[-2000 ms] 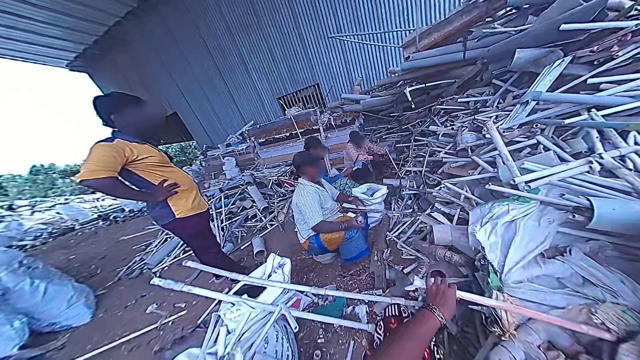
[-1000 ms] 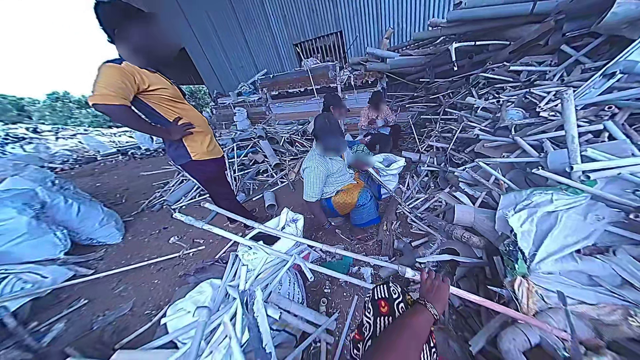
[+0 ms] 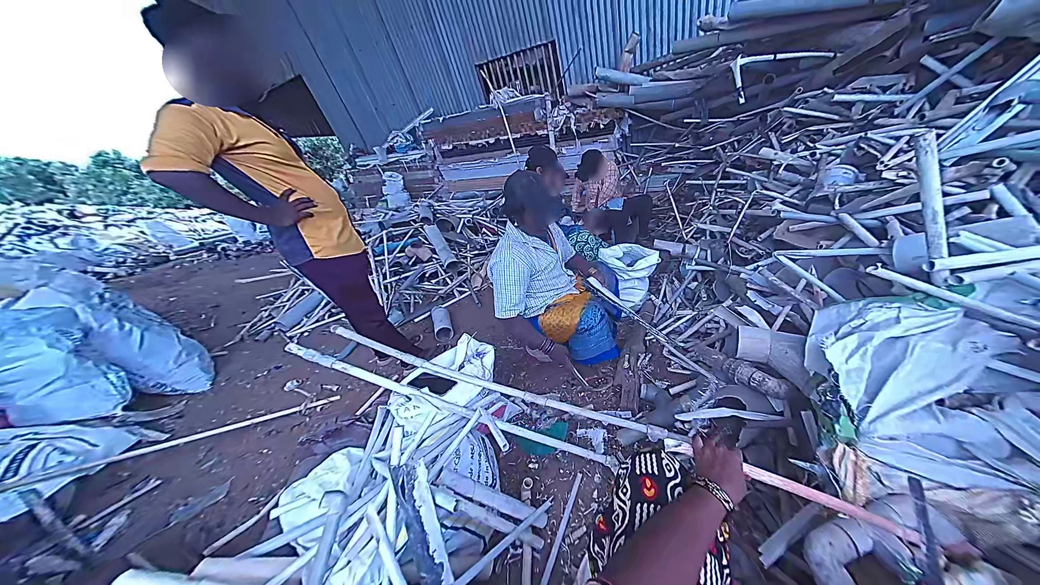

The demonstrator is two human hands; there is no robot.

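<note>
My right hand (image 3: 718,471), with a bangle at the wrist, grips a long thin plastic pipe (image 3: 520,396) near its pinkish end. The pipe runs from the lower right up to the left, over a white woven sack (image 3: 467,366). A second long white pipe (image 3: 455,406) lies beside it, across the sack and a heap of pipe pieces (image 3: 382,504). Patterned black cloth (image 3: 642,504) shows beside my forearm. My left hand is not in the frame.
A person in a yellow shirt (image 3: 313,191) stands at left; a person in a checked shirt (image 3: 528,272) sits ahead, with others behind. Scrap pipes (image 3: 812,211) are piled high at right, with a white sheet (image 3: 902,349). Filled sacks (image 3: 146,341) lie at far left.
The seated person in the checked shirt now has a thin pipe extending from the lap toward the pile. My right hand keeps its grip on the long pipe. The view has shifted somewhat.
</note>
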